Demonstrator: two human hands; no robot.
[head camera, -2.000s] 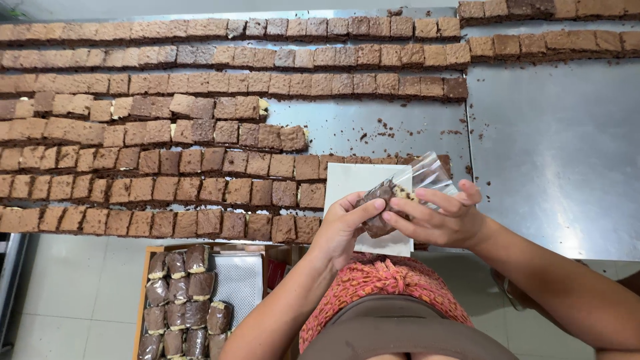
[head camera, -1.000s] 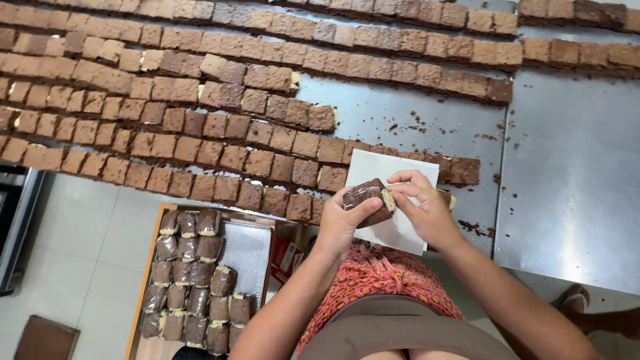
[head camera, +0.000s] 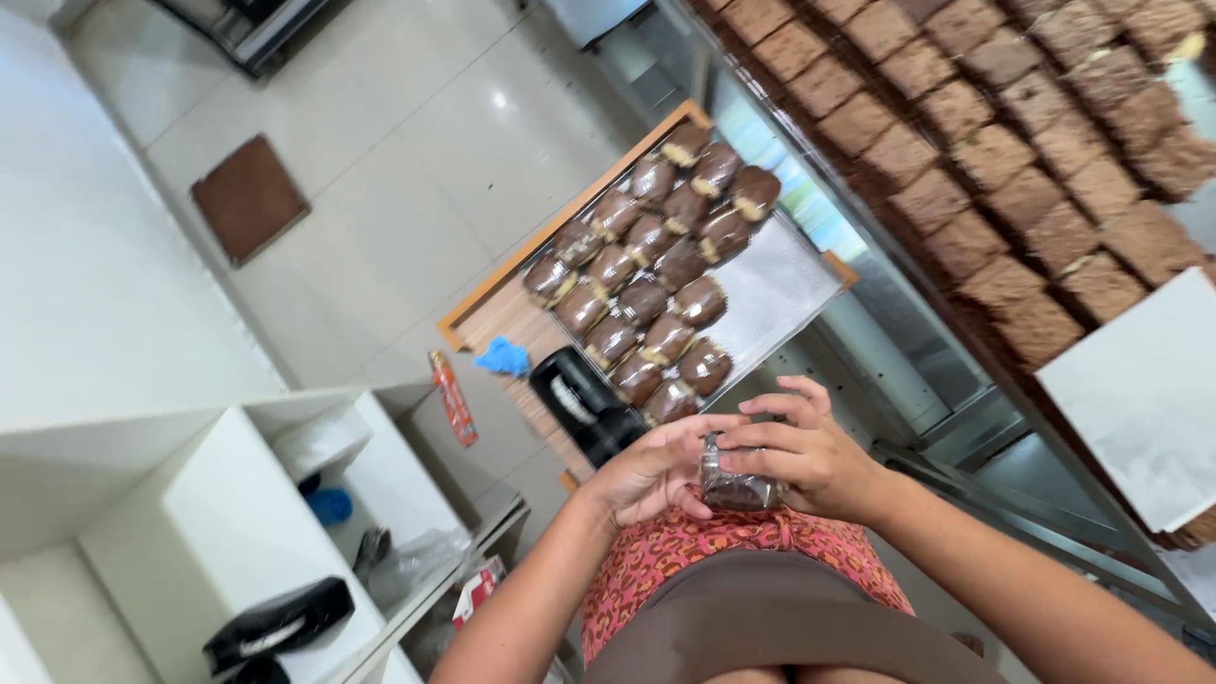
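A brown cake piece in clear plastic wrap (head camera: 739, 483) is held in front of my waist. My right hand (head camera: 807, 451) has its fingers over the top and right side of it. My left hand (head camera: 660, 467) is at its left side, fingers spread, with the fingertips close to or touching the wrap; the exact contact is unclear. Just beyond my hands, many wrapped cake pieces (head camera: 641, 299) lie in rows on a metal tray (head camera: 788, 275), which rests on a wooden board with a raised rim (head camera: 570, 204).
Rows of unwrapped cake squares (head camera: 988, 157) cover the metal table at right, beside a white sheet (head camera: 1140, 399). A black bottle-like object (head camera: 584, 404) and blue crumpled item (head camera: 503, 356) lie on the board. White shelving (head camera: 199, 484) stands at left; a brown mat (head camera: 251, 199) lies on the floor.
The view has swung strongly left toward the tray. My hands have moved from above the white sheet to beside the tray, with the plastic now closed around the cake.
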